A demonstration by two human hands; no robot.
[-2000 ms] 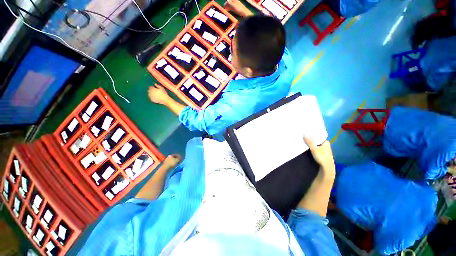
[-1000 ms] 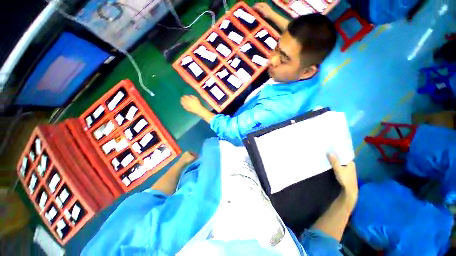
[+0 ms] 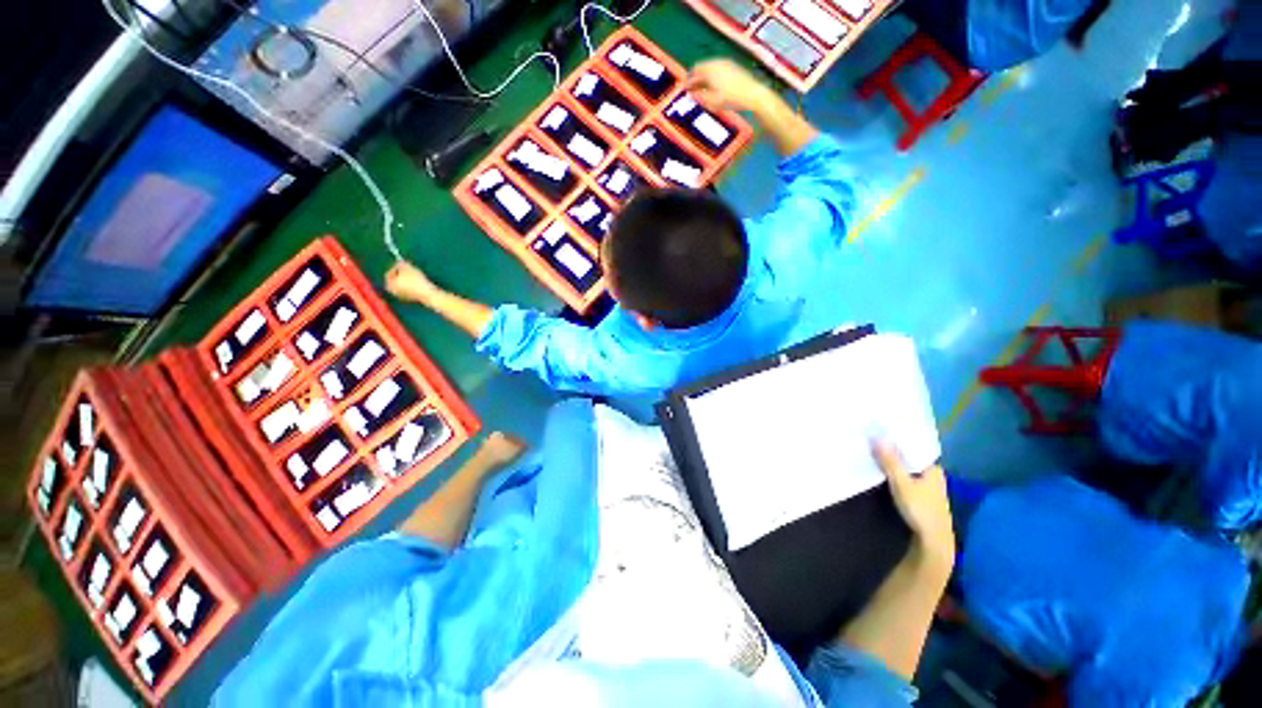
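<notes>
A flat black clipboard or folder (image 3: 817, 567) with white sheets (image 3: 810, 432) over its upper part is held against the front of my body. My right hand (image 3: 916, 505) grips its right edge, with the fingers on the sheets. My left hand (image 3: 500, 450) is small and partly seen at the right edge of an orange-red tray (image 3: 464, 423). The tray's pockets hold black phones with white slips. Whether my left hand touches the tray or holds anything cannot be told.
A seated person (image 3: 678, 263) leans over another phone tray (image 3: 588, 297) just ahead. Stacked trays (image 3: 208, 457) and a blue-lit monitor (image 3: 152, 221) stand at left. Red stools (image 3: 1048, 376) and other people in blue are at right.
The seated person has lowered their head, and their one hand has moved to the white cable, the other onto their tray. My right hand still holds the folder. The view has shifted slightly.
</notes>
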